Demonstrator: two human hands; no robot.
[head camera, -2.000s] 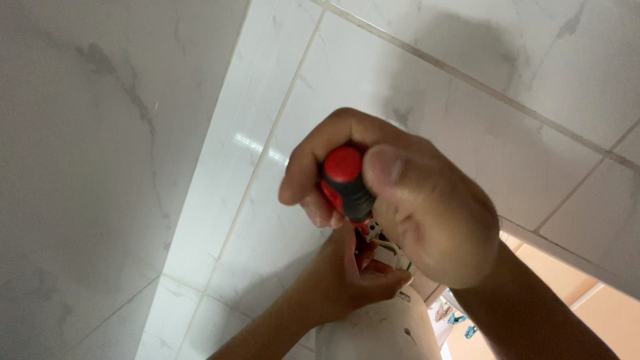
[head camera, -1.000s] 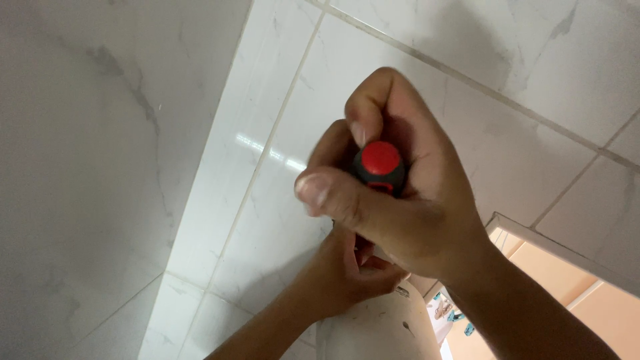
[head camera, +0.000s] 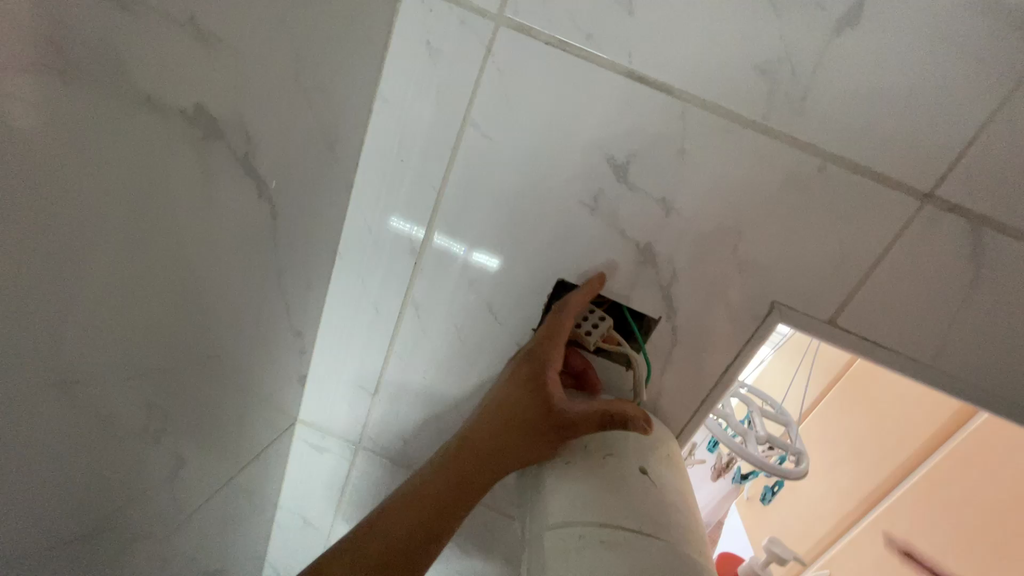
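Observation:
My left hand (head camera: 552, 392) reaches up to a rectangular opening (head camera: 640, 316) in the tiled wall. Its fingers are around a white terminal block (head camera: 592, 326) with several round holes, at the opening's left part. Pale wires (head camera: 632, 364) run out of the block and bend down toward my thumb. A green wire (head camera: 640, 340) curves out of the opening to the right of them. My thumb lies near the top of a white cylindrical body (head camera: 624, 496) below. My right hand and the red and black screwdriver are out of view.
Marble-patterned tiles (head camera: 720, 200) surround the opening. At the lower right a framed mirror or window (head camera: 896, 448) shows a white round hanger (head camera: 760, 436) with blue clips (head camera: 772, 490) and a white pump top (head camera: 772, 556).
My right hand and the screwdriver it held have left the view, and the terminal block and wall opening now show. My left hand stays at about the same place.

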